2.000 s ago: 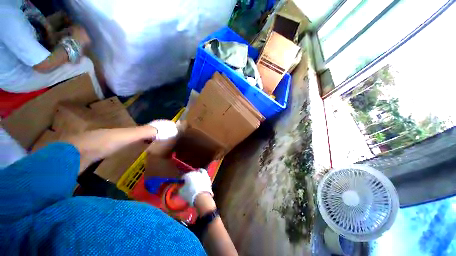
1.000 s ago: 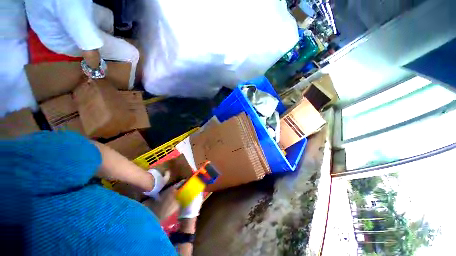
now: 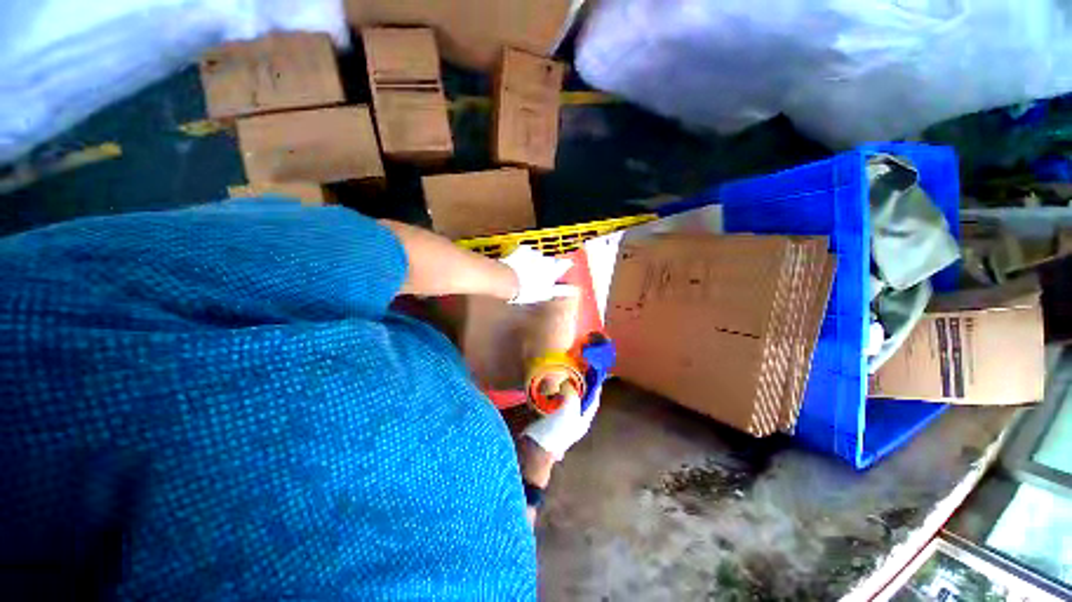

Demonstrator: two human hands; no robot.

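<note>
My right hand, in a white glove, holds the tape gun by its yellow-orange roll and blue body. The gun is at the near right end of a small brown carton. My left hand, also gloved, rests at the carton's far edge with fingers spread; my arm and body partly hide the carton. The carton lies on the red surface at the yellow crate. Whether the carton's flaps are closed cannot be told.
A stack of flat carton blanks leans against the blue bin, which holds grey-green cloth and an open carton. Several small cartons stand on the dark floor beyond the crate. Large white bags lie behind.
The view has turned left; the other person is out of view and more floor cartons show. The tape gun was raised and tilted one second ago and is now low at the carton's end.
</note>
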